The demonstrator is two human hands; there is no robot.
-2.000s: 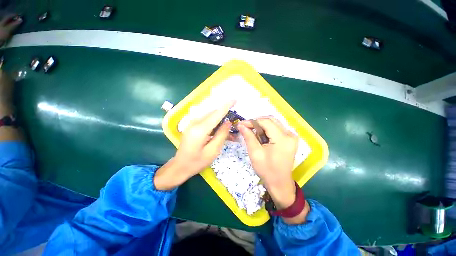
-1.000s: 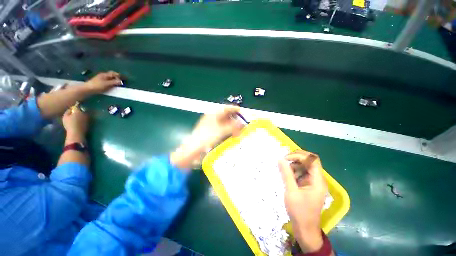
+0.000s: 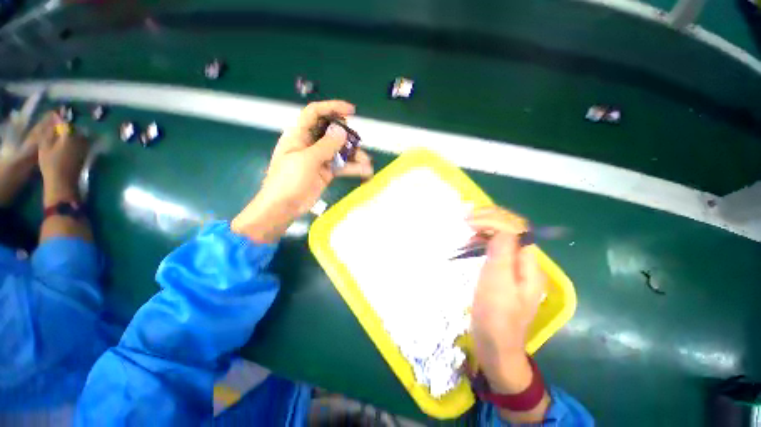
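Observation:
My left hand (image 3: 313, 158) holds a small black electronic module (image 3: 345, 143) above the white rail, beyond the tray's upper left corner. My right hand (image 3: 505, 292) holds dark tweezers (image 3: 472, 250) over the right side of the yellow tray (image 3: 359, 302); their tips point left and the hand is partly blurred. White small parts (image 3: 400, 250) fill most of the tray, with dark marks visible at the lower end. A loose white piece (image 3: 319, 207) lies beside the tray's upper left corner, just below my left wrist.
A white edge rail (image 3: 467, 152) runs between the worktop and the green conveyor belt (image 3: 501, 100). Several modules (image 3: 402, 87) lie on the belt. Two more (image 3: 150, 133) lie on the worktop at left, near another person's hands (image 3: 62, 158). A thin dark scrap (image 3: 652, 282) lies right of the tray.
My left hand, empty-looking near the rail a second ago, now shows a module, raised and tilted. My right hand now shows the tweezers pointing left over the tray. The view has tilted down.

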